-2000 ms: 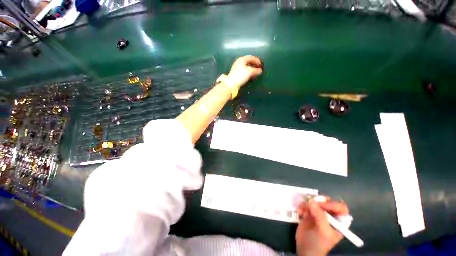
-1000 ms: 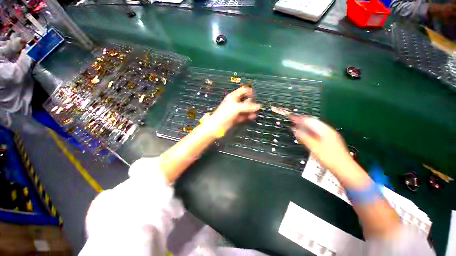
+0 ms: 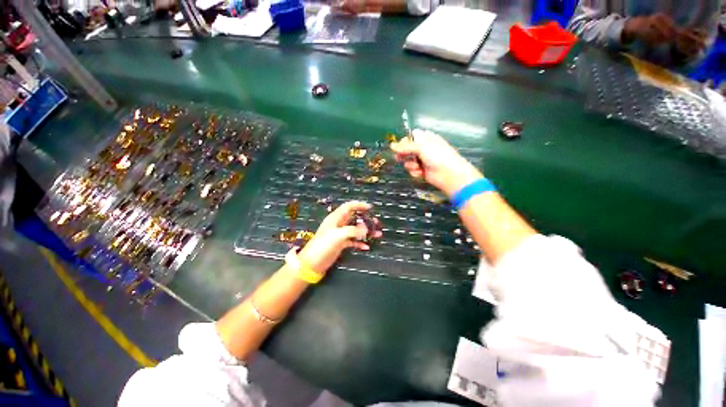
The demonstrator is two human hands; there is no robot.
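My left hand (image 3: 344, 230), with a yellow band at the wrist, holds a small round dark housing (image 3: 365, 227) over the near middle of the clear ribbed tray (image 3: 267, 191). My right hand (image 3: 430, 163), with a blue strap, is over the tray's far edge. Its fingers are closed on a slim pale tool, likely tweezers (image 3: 406, 123), pointing up and away. Small gold pieces (image 3: 376, 164) lie on the tray beside the right hand; one gold bit shows at its fingertips, but I cannot tell if it is gripped. White strips (image 3: 475, 370) lie partly under my right sleeve.
A crowded component tray (image 3: 147, 179) lies at left. Loose round housings lie at the back (image 3: 319, 90), back right (image 3: 510, 129) and right (image 3: 631, 283), near a tan strip (image 3: 669, 269). A red bin (image 3: 541, 44) and white stack (image 3: 450, 33) stand beyond. Another person's hands (image 3: 661, 33) show at top right.
Two seconds ago my right hand was at the white strip and my left at the back mat. Since one second ago, my left hand moved nearer me, my right to the tray's far edge; the view shifted.
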